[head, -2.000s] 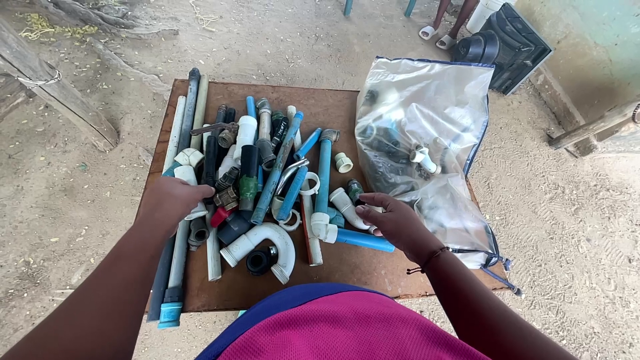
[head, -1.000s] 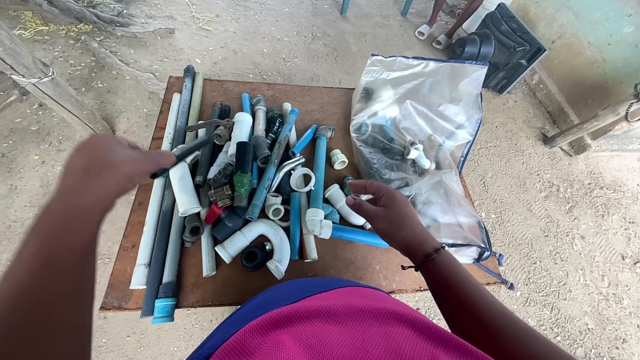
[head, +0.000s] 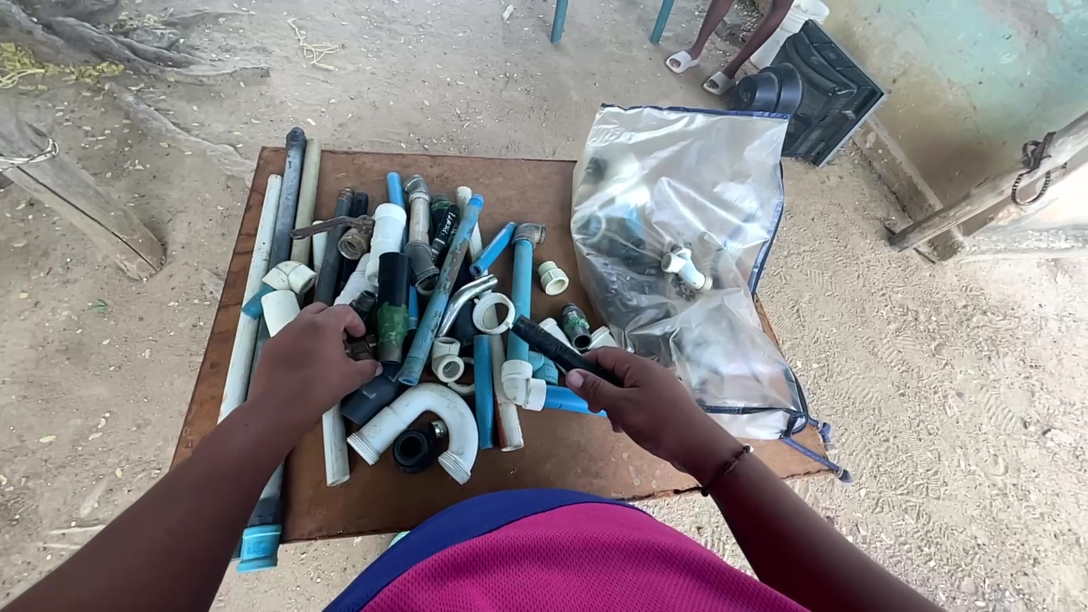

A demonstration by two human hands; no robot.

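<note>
My right hand [head: 633,395] grips a short black pipe [head: 557,348] that points up and left over the blue pipes. My left hand [head: 314,357] reaches into the pile, its fingers around a dark pipe fitting [head: 360,340] beside a black pipe with green tape [head: 393,306]. A white U-shaped trap [head: 425,404] lies below it, around a black ring fitting [head: 415,449]. Between the hands are a white ring [head: 493,313], a bent chrome tube [head: 466,299] and a long blue pipe [head: 442,289]. Long grey and white pipes [head: 253,289] lie along the left.
A clear plastic bag [head: 680,170] with blue edging holds fittings on the right of the brown table [head: 365,514]. Beyond it are a person's feet in sandals [head: 718,83] and a black plastic object [head: 829,93]. Wooden posts [head: 81,204] stand at the left and right.
My left hand, raised at the left with a dark pipe one second ago, is now down in the pile. My right hand now holds a black pipe.
</note>
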